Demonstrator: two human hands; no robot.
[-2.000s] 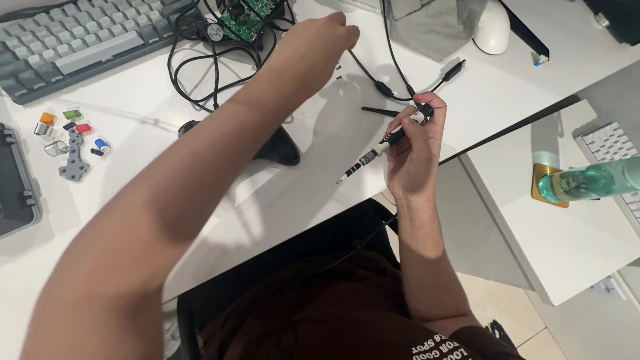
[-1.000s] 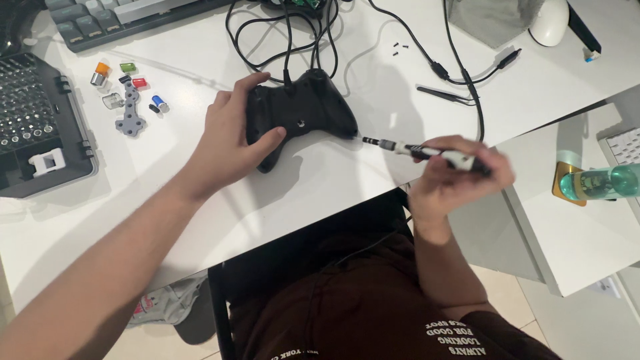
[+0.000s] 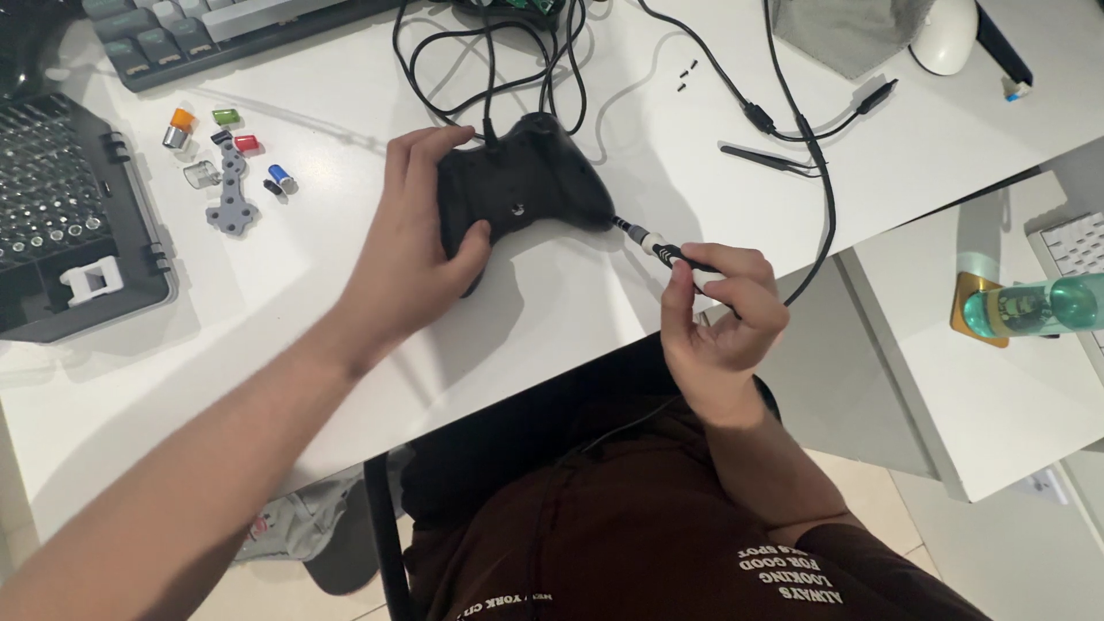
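A black wired game controller [image 3: 539, 185] lies on the white desk with its back shell up. My left hand [image 3: 418, 224] grips its left side, thumb on the near edge and fingers over the far edge. In my right hand [image 3: 724, 302] is a precision screwdriver [image 3: 660, 248], held between thumb and fingers. Its tip is at the end of the controller's right grip; whether it sits in a screw hole cannot be told. Several small black screws [image 3: 686, 75] lie beyond, to the right. Black tweezers [image 3: 768, 160] rest near a cable.
Left are an open bit case [image 3: 129, 216], a grey rubber contact pad [image 3: 231, 190] and coloured buttons [image 3: 246, 143]. A keyboard [image 3: 259, 26], looped cables [image 3: 483, 82] and a circuit board [image 3: 530, 7] are behind. A mouse [image 3: 944, 39] and green bottle [image 3: 1035, 308] stand right.
My left hand has come from above the cables onto the controller's left side. The screwdriver in my right hand has turned, its tip now at the controller's right grip.
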